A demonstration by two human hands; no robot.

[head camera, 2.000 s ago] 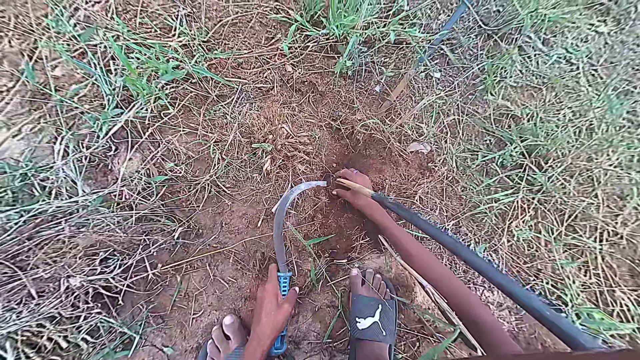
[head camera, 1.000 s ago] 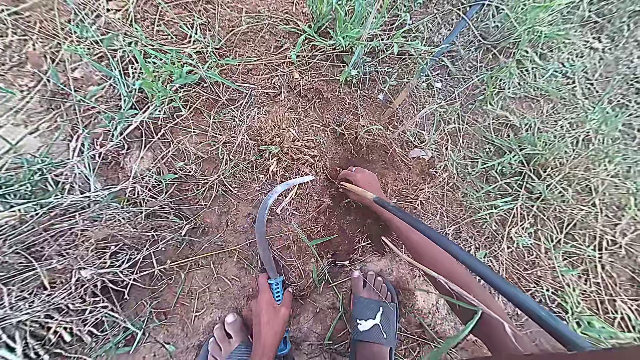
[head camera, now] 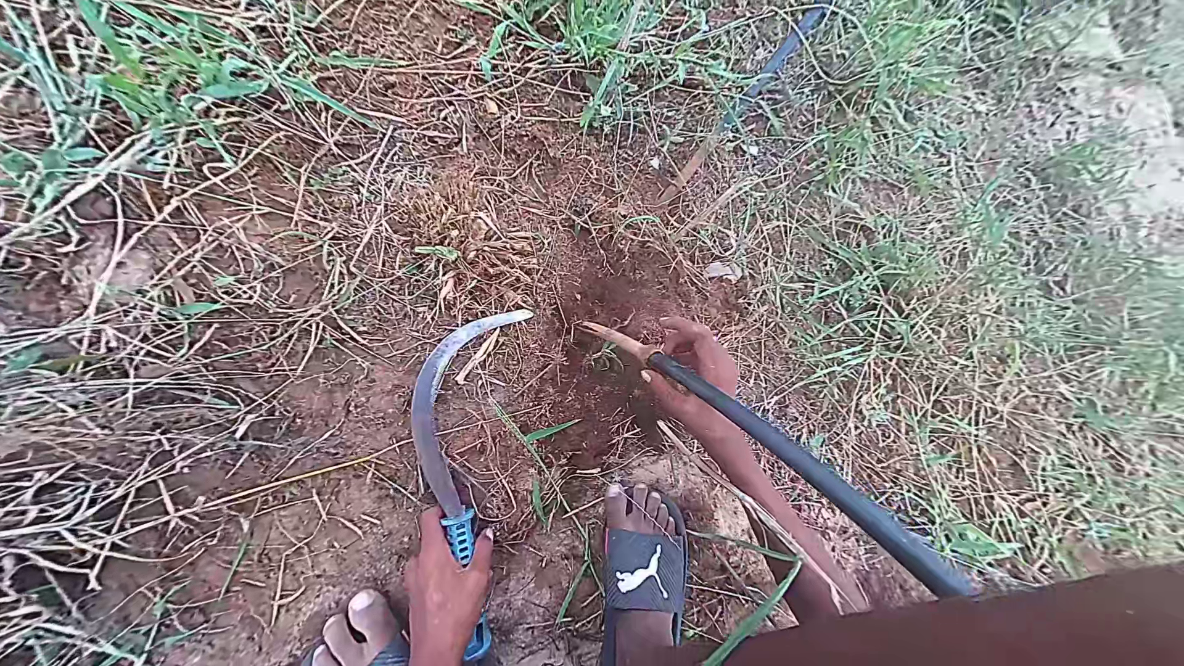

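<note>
My left hand (head camera: 449, 585) grips the blue handle of a sickle (head camera: 427, 407). Its curved metal blade points up, the tip bent toward a patch of dark, loosened soil (head camera: 601, 379). At the right side of this soil is my right hand (head camera: 698, 370), thumb and fingers apart. A black pipe or rod (head camera: 814, 472) with a pale, wood-like pointed end crosses in front of it; whether the fingers touch or hold it cannot be told. The pipe's lower end passes behind a dark brown shape at the bottom right.
My feet in dark sandals (head camera: 646, 573) are at the bottom. Dry grass stubble (head camera: 462, 231) stands above the blade, with dry stalks (head camera: 111, 444) at left and green grass at the top and right. Another dark pipe-like length (head camera: 772, 74) lies at the upper right.
My right hand has moved back from the loosened soil, to the right, and its fingers have come into view. My left hand keeps hold of the sickle.
</note>
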